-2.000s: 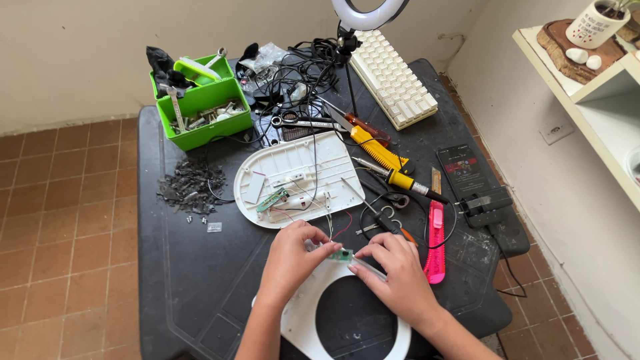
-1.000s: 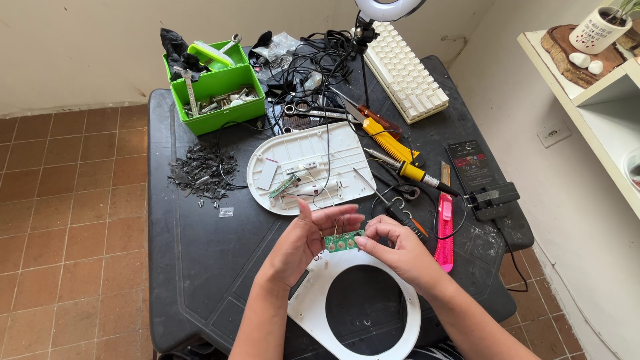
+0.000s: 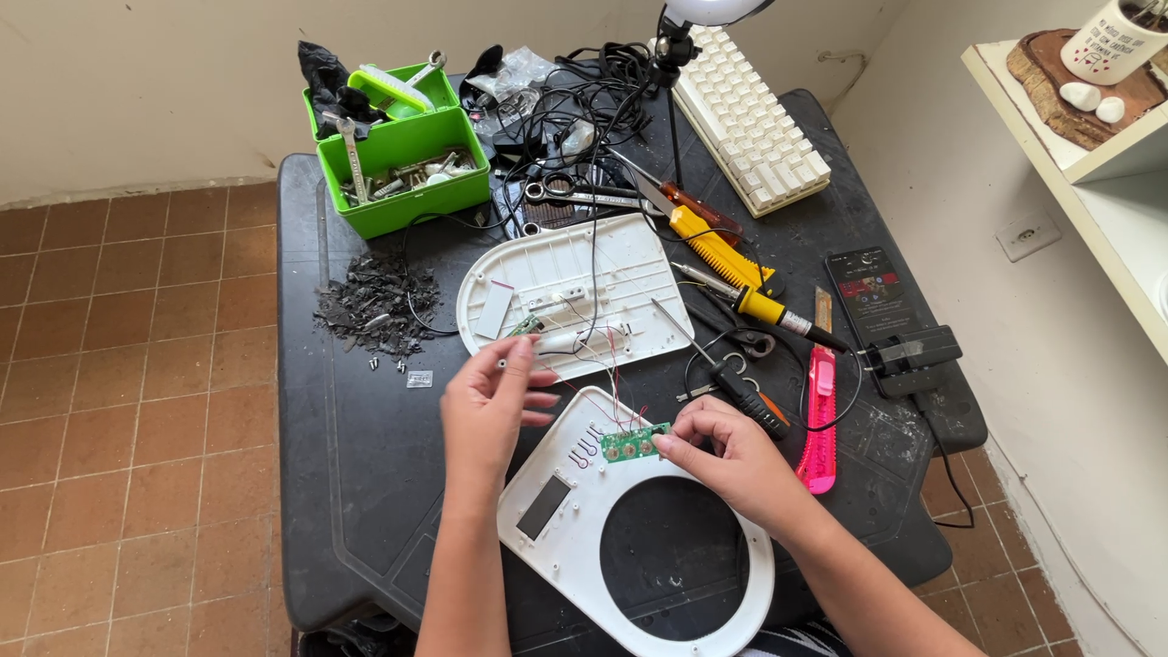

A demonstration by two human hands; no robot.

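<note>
Between thumb and fingers, my right hand (image 3: pixel 721 443) grips the right end of a small green circuit board (image 3: pixel 630 444) with round contacts. Thin red wires run from the board up toward a white plastic shell (image 3: pixel 639 310), which holds another small green board (image 3: pixel 526 326) and a white ribbon cable (image 3: pixel 494 308). Beneath the held board lies a white plastic cover (image 3: pixel 584 547) with a large round opening and a small dark window. My left hand (image 3: pixel 497 401) is raised at the near left edge of the shell, fingers spread, and nothing shows in it.
A green toolbox (image 3: pixel 411 196), black scraps (image 3: pixel 379 306) and tangled cables (image 3: pixel 602 100) lie beyond. To the right are a soldering iron (image 3: pixel 766 306), a screwdriver (image 3: pixel 748 397), a pink utility knife (image 3: pixel 821 420), a yellow utility knife (image 3: pixel 721 246), a phone (image 3: pixel 871 301) and a white keyboard (image 3: pixel 753 119).
My left hand has moved away from the green board, to the left. My right hand still holds the board, now over the upper part of the cover.
</note>
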